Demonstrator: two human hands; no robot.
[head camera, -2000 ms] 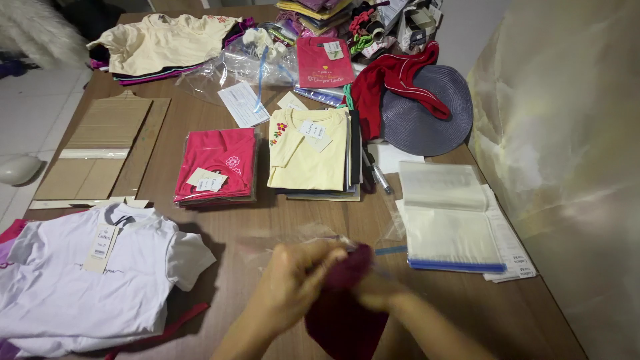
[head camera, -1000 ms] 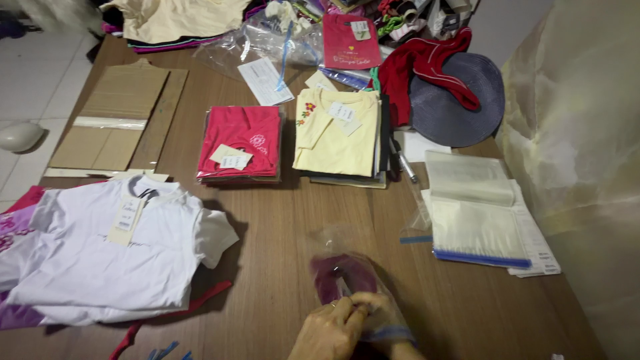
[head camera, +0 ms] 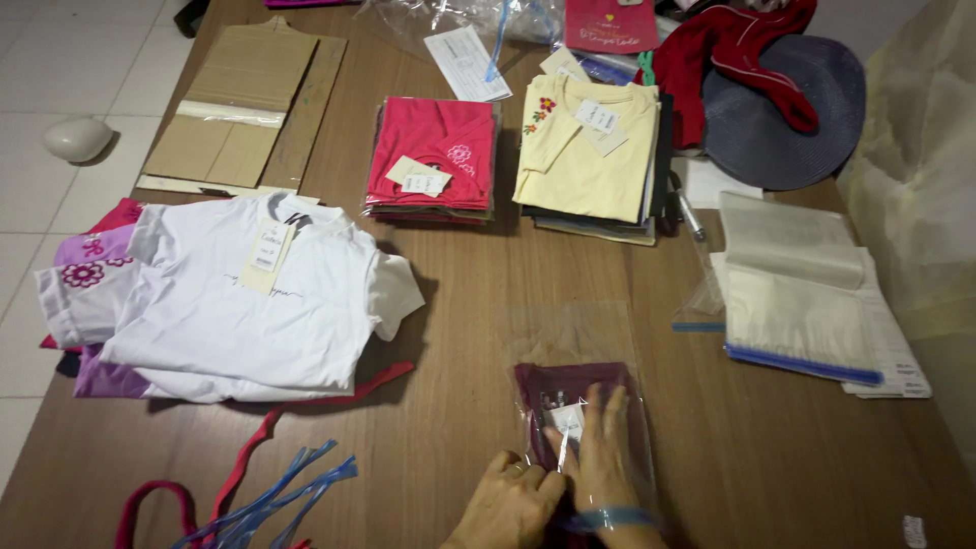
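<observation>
A folded maroon garment [head camera: 625, 381] with a white tag lies in a clear plastic bag [head camera: 568, 328] near the front of the table. My left hand [head camera: 515, 496], with a ring on one finger, has its fingers curled at the bag's lower left edge, pinching the plastic. Flat on the garment rests my right hand [head camera: 606, 457], fingers slightly spread, seemingly inside the bag; the bag's blue strip [head camera: 610, 520] crosses the wrist. The garment's lower part is hidden by the hands.
White T-shirt [head camera: 252, 328] on a pile at left; red cord [head camera: 244, 457] and blue plastic strips [head camera: 282, 496] below it. Bagged pink garments [head camera: 435, 152], cream shirt [head camera: 591, 168], cardboard [head camera: 236, 76] behind. At right, clear bags [head camera: 801, 305], pen [head camera: 690, 213], grey hat [head camera: 785, 114] with red garment [head camera: 679, 84].
The maroon garment, outside a bag two seconds ago as far as visible, now lies flatter in the clear bag. My right hand has spread out over it. The view has shifted.
</observation>
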